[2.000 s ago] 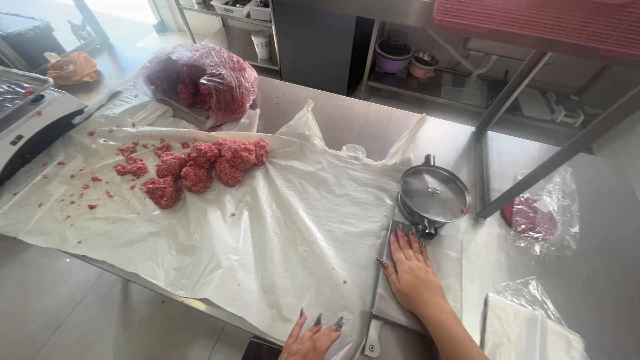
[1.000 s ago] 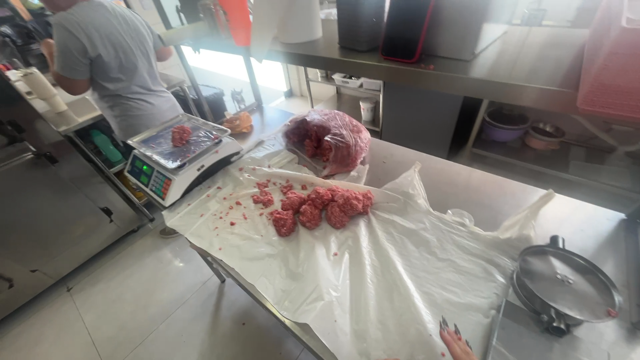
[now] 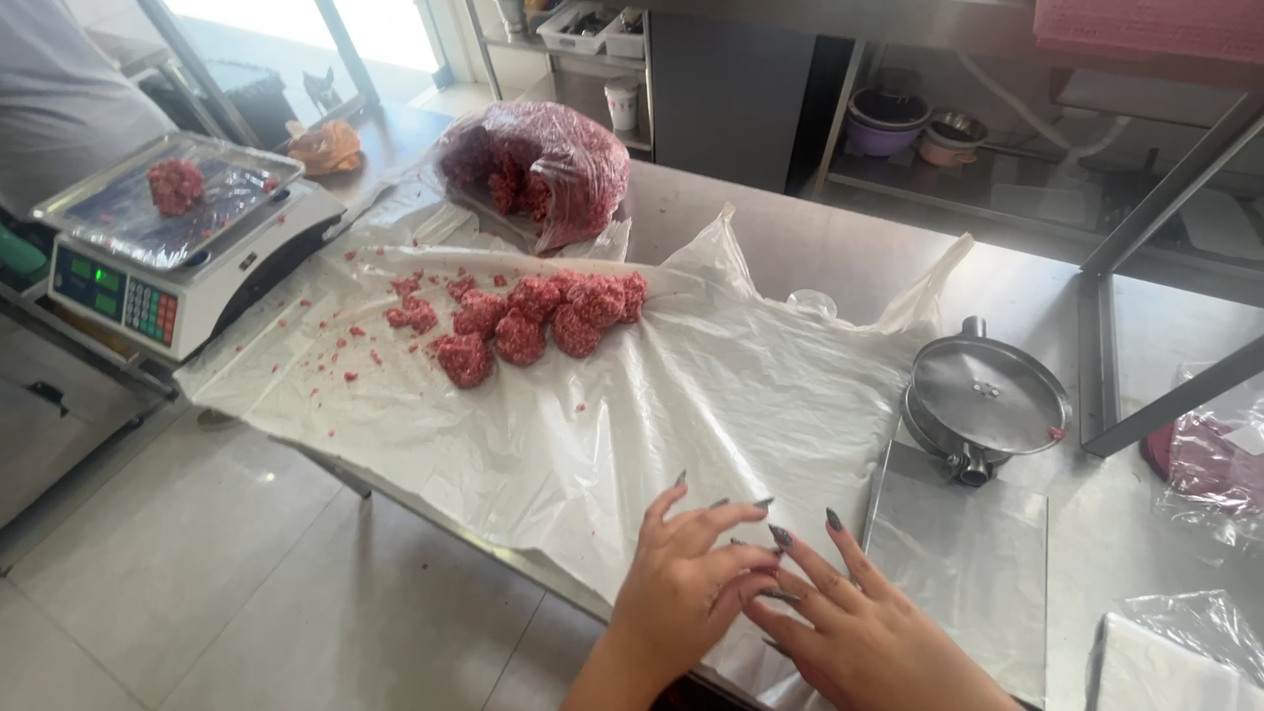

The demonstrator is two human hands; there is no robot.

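My left hand (image 3: 681,573) and my right hand (image 3: 839,617) meet at the fingertips above the near edge of a white plastic sheet (image 3: 671,434). Neither appears to hold anything; the fingers are spread. Several balls of ground meat (image 3: 518,336) lie heaped on the sheet, with small crumbs to their left. Behind them sits a clear plastic bag of ground meat (image 3: 583,178), its mouth facing left. A round metal burger press (image 3: 987,395) stands right of the sheet, at the far end of a flat metal plate (image 3: 958,563), close to my right hand.
A digital scale (image 3: 197,257) at left carries a meat ball (image 3: 175,187) on its film-covered tray. A person (image 3: 69,99) stands behind it. Metal shelf legs (image 3: 1096,355) rise at right, near a clear bag with red contents (image 3: 1205,454) and a stack of clear plastic sheets (image 3: 1165,662).
My right hand has left the metal plate, where it lay two seconds ago, and now touches my left hand. The view swung left and back.
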